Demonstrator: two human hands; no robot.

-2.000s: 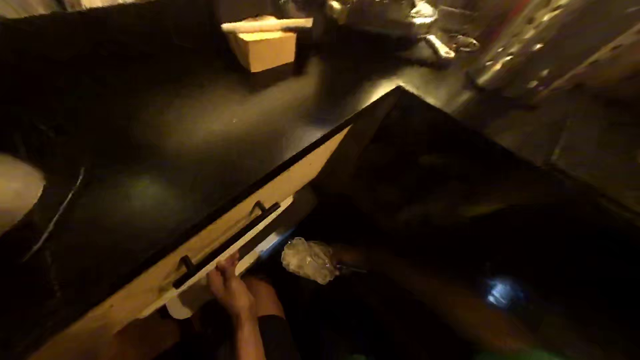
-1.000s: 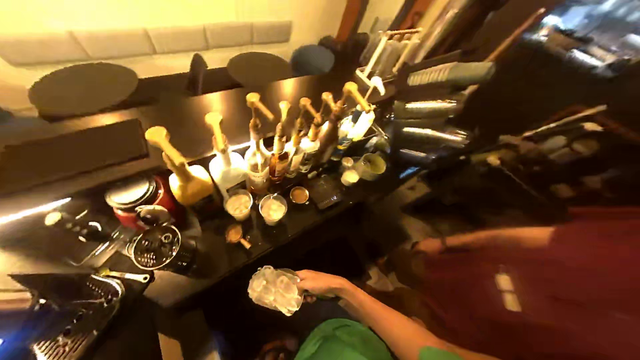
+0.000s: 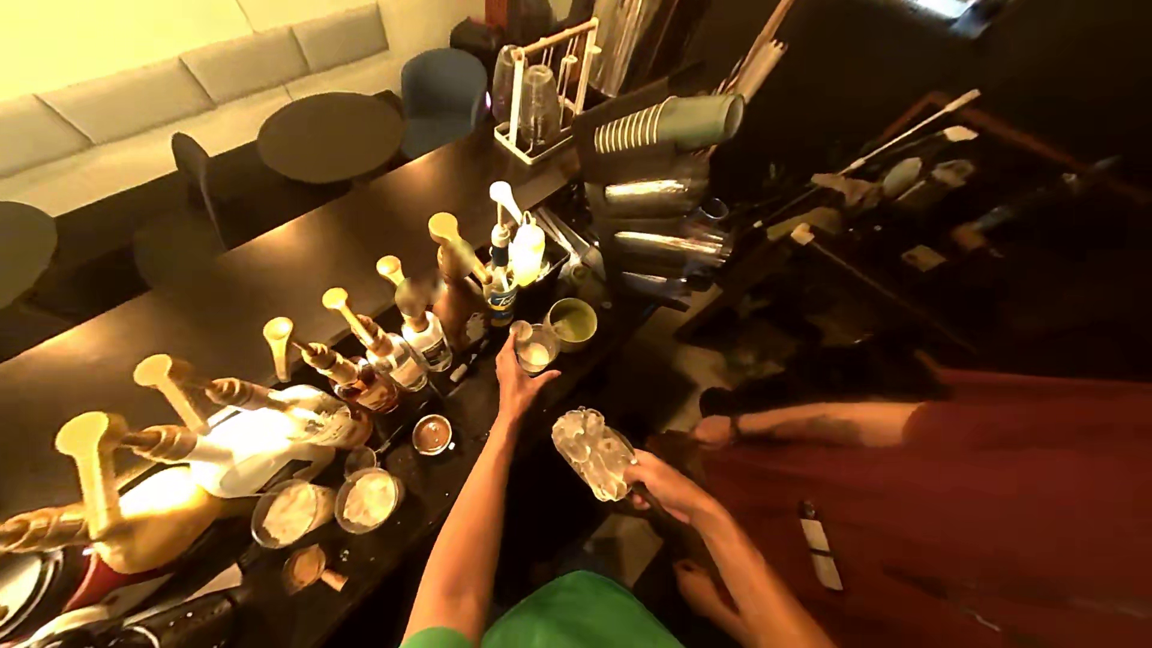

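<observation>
My left hand (image 3: pixel 520 382) reaches over the counter with its fingers around a clear cup (image 3: pixel 537 349) that has a pale content at its bottom. Right behind that cup stands a cup of green liquid (image 3: pixel 572 322). My right hand (image 3: pixel 664 484) grips the handle of a scoop heaped with ice cubes (image 3: pixel 594 453), held in front of the counter edge, lower and to the right of the cup. Left of my left forearm are a small cup of brown liquid (image 3: pixel 433 435) and two clear cups with pale contents (image 3: pixel 370 500) (image 3: pixel 292 514).
Several syrup bottles with pumps (image 3: pixel 387 355) line the counter's far side. Stacked paper cups (image 3: pixel 670 123) lie sideways above more cup stacks at the counter's end, near a rack of glasses (image 3: pixel 540 103). A co-worker in a dark red garment (image 3: pixel 990 504) stands close on my right.
My left hand has come into view over the counter and taken hold of a clear cup. Two seconds ago it was at a drawer or lid handle. The view has swung to the counter.
</observation>
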